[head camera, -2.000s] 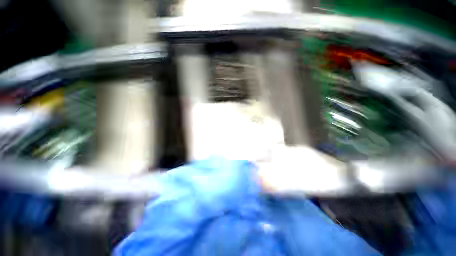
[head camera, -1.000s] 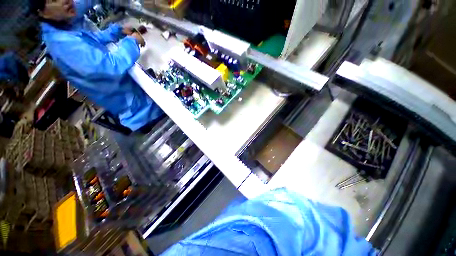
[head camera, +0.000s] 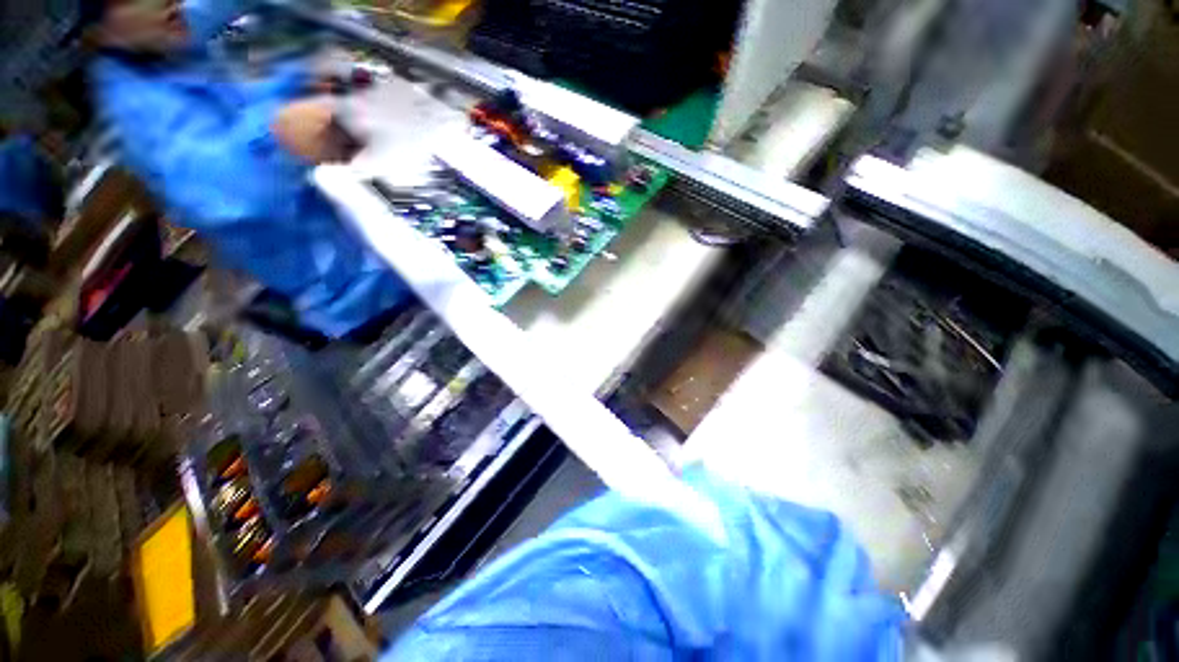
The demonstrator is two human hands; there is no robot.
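The black parts tray [head camera: 921,349] lies right of centre, with thin grey metal pins in it, blurred. A green circuit board [head camera: 556,265] sits on the pale work surface at upper centre. It carries a long white-silver heatsink [head camera: 498,181], orange-red coils [head camera: 500,120] and a yellow-brown transformer [head camera: 565,188]. My blue sleeve [head camera: 659,569] fills the bottom centre; neither of my hands can be made out. A small white blur at the bottom edge, right of the sleeve, is too unclear to name.
A person in blue [head camera: 233,194] stands at upper left with a hand over the line. A silver rail [head camera: 737,181] runs behind the board; a pale curved rail [head camera: 1034,233] is at right. Cardboard [head camera: 129,401], a yellow panel [head camera: 166,576] and component trays [head camera: 265,498] are at lower left.
The view has shifted slightly and blurred over the pin tray. The loose pins beside the tray no longer show clearly. The other person's hand has moved slightly toward the near edge of the line.
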